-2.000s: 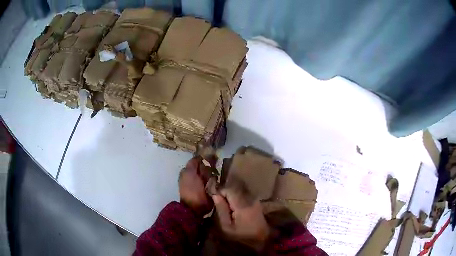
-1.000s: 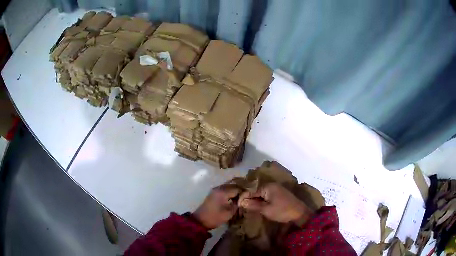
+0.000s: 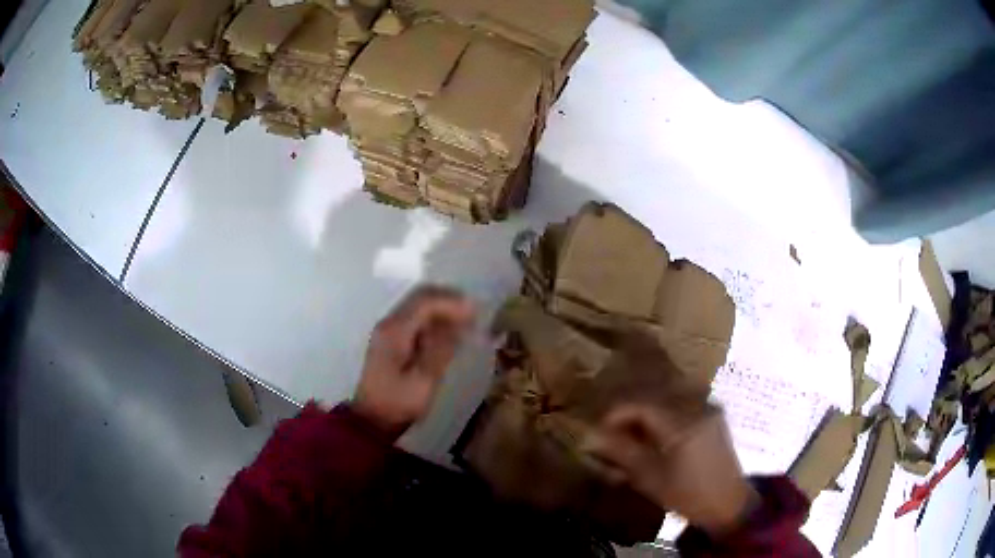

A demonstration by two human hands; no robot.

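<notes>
A bundle of cut pieces [image 3: 611,267] lies in front of me, tan-brown, in two columns with a gap between them. A tie strip [image 3: 535,398] crosses its near part and looks knotted there. My left hand [image 3: 415,349] is raised to the left of the bundle, apart from it, fingers parted, with nothing seen in it. My right hand [image 3: 676,452] is blurred over the bundle's near right part; whether its fingers hold the strip cannot be told. The bundle's lower part is shaded and partly hidden by my right hand.
Larger tied bundles [image 3: 480,98] stand in a row at the back left. A handwritten record sheet [image 3: 764,381] lies to the right. Beyond it are narrow tied pieces [image 3: 867,490], a red-handled tool [image 3: 930,485] and a scrap strip pile [image 3: 976,349]. A blue curtain [image 3: 786,87] hangs behind.
My hands were together at the bundle's tie and are now apart, the left moved off to the left. The bundle shows more openly. The camera view has tilted down.
</notes>
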